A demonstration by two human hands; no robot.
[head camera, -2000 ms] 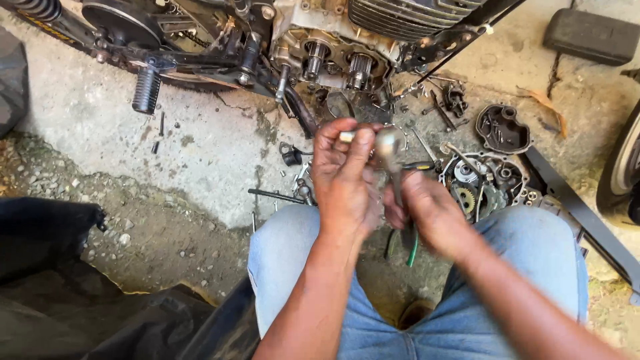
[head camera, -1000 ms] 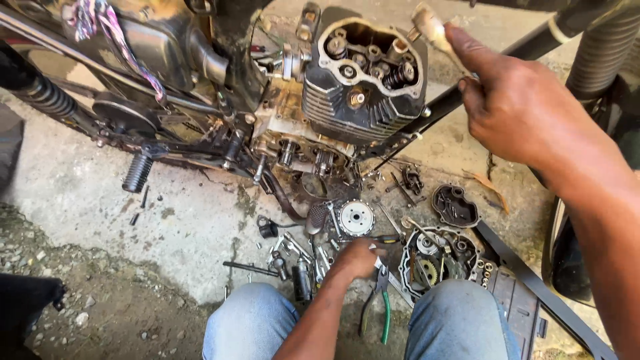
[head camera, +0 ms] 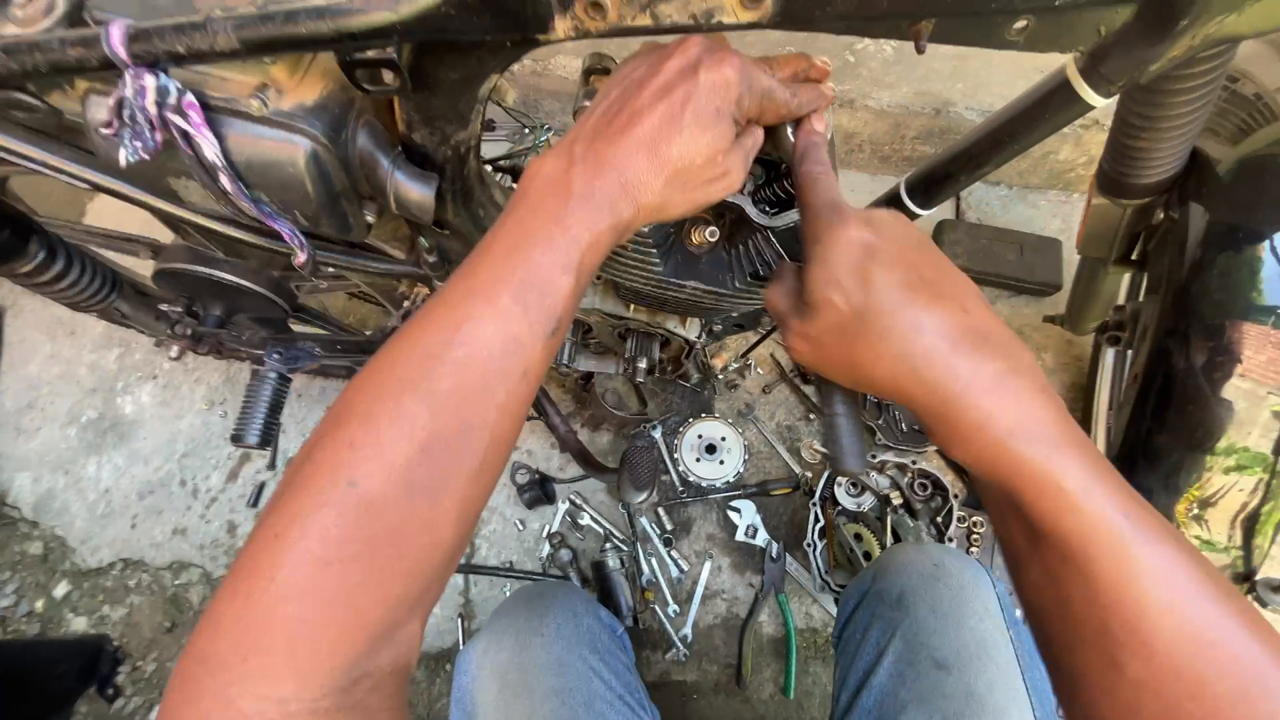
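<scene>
My right hand point(head camera: 880, 290) grips a dark-handled wrench, seemingly a ratchet point(head camera: 843, 430), its index finger stretched along the tool toward the engine's top. The handle's lower end sticks out below the palm. My left hand point(head camera: 690, 130) curls its fingers around the upper end of the same tool, over the far side of the finned cylinder head point(head camera: 700, 270). Springs show between the hands; the tool's tip and whatever it touches are hidden. A spark plug point(head camera: 704, 235) sits in the head. Below it, splined shafts point(head camera: 642, 352) protrude from the opened crankcase.
On the concrete lie a clutch plate assembly point(head camera: 710, 450), several combination wrenches point(head camera: 697, 598), an adjustable wrench point(head camera: 748, 522), green-and-black-handled pliers point(head camera: 775, 580) and an engine cover point(head camera: 885, 510). The motorcycle frame tube point(head camera: 480, 22) crosses above my hands. A black case point(head camera: 998, 257) lies behind.
My left hand has risen from the tools on the ground to the cylinder head. My right hand, earlier raised with the tool at the head's right side, is now lower, with the handle pointing toward me.
</scene>
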